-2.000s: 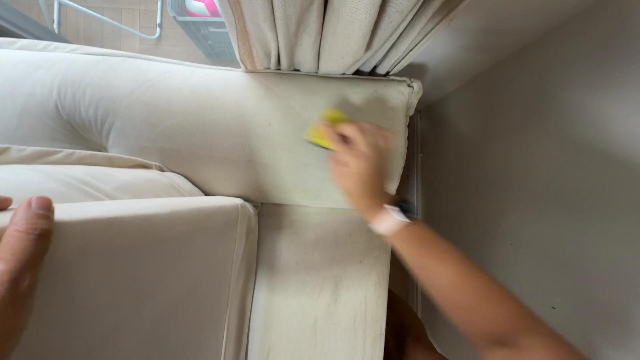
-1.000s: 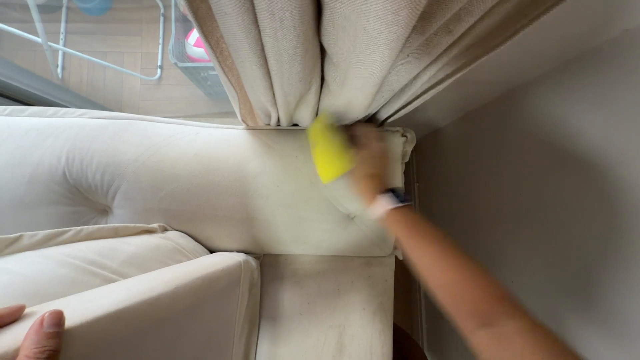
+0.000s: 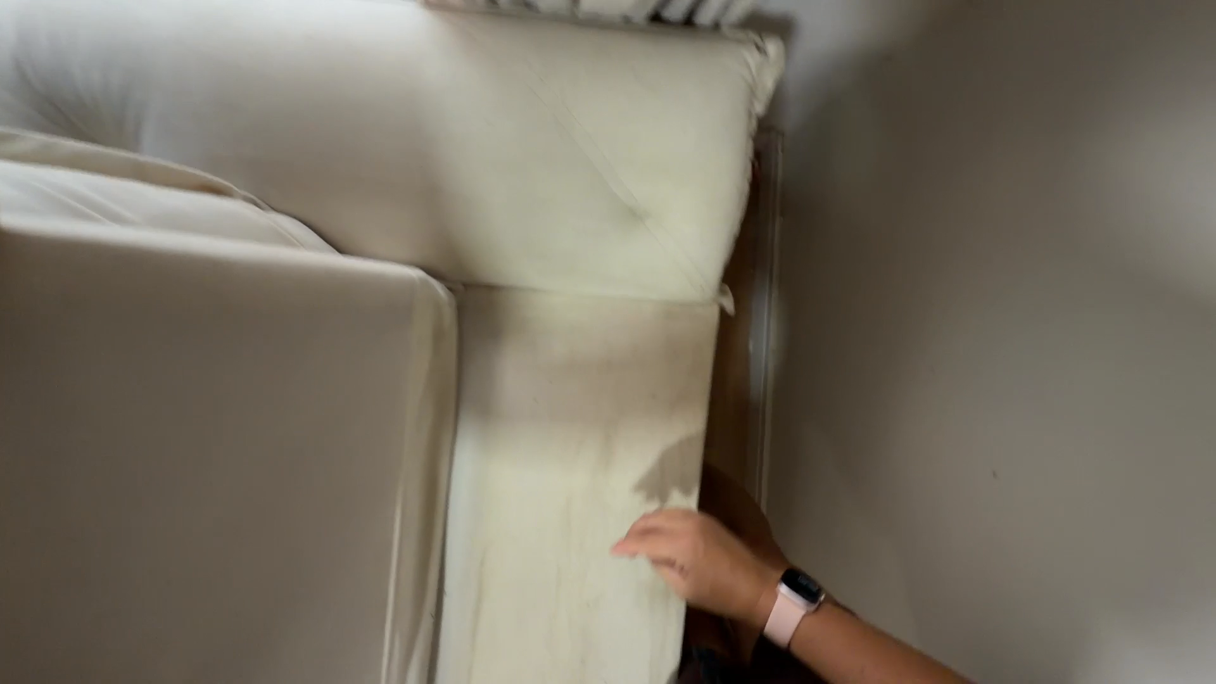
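Observation:
My right hand (image 3: 698, 562), with a smartwatch on a pink band (image 3: 793, 606) at the wrist, is over the outer edge of the sofa's cream fabric armrest (image 3: 560, 456). Its fingers are bent and close together; no yellow sponge shows in or around them, and the palm side is hidden. Faint brownish streaks mark the armrest's fabric. Beyond it runs the cream padded backrest (image 3: 579, 171), creased near its right end. My left hand is out of view.
A large cream seat cushion (image 3: 209, 437) stands against the left side of the armrest. At right is a plain wall (image 3: 988, 332) with a baseboard (image 3: 763, 361) and a narrow gap beside the sofa. Curtain folds (image 3: 608, 9) hang at the top edge.
My right hand has moved from the backrest down to the armrest, and the yellow sponge seen in it earlier no longer shows. My left hand has left the view. The view has shifted.

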